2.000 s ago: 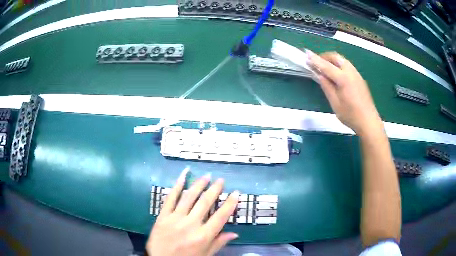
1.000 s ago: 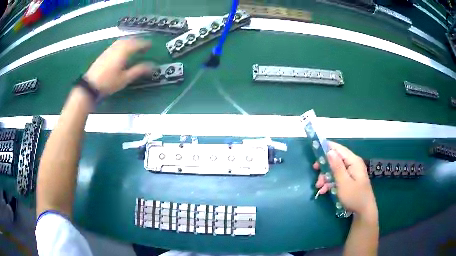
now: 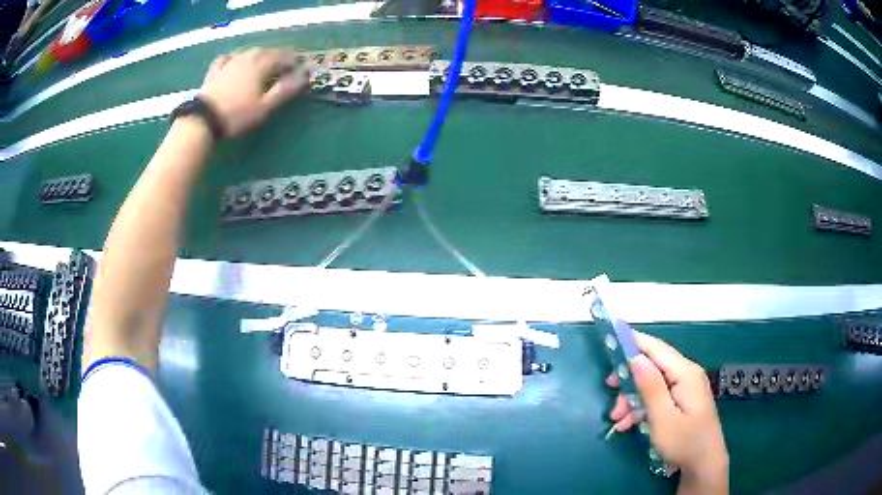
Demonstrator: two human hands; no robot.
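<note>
My left hand (image 3: 247, 89), slightly blurred, is at the upper left over the left part of a six-cavity jig (image 3: 340, 87); its fingers hide that part, so I cannot tell if they grip it. My right hand (image 3: 677, 401) holds a narrow shiny transfer plate (image 3: 615, 334), tilted, at the lower right. The silver base fixture (image 3: 401, 361) lies in front of me with a row of small holes. Grouped ribbed jigs (image 3: 377, 466) lie below it. Another six-cavity jig (image 3: 314, 193) lies left of the hose splitter.
A blue air hose (image 3: 447, 106) comes down to a dark splitter (image 3: 414, 174) with two clear tubes. A flat metal plate (image 3: 624, 198) lies right of it. A jig (image 3: 517, 79) and a brownish bar (image 3: 367, 57) lie at the back. Dark jig bars (image 3: 771, 380) lie at the sides.
The view has shifted, so bench items appear lower. My left hand has moved from the middle jig to a jig farther back. The formerly tilted jig now lies straighter, farther right. My right hand still holds the plate.
</note>
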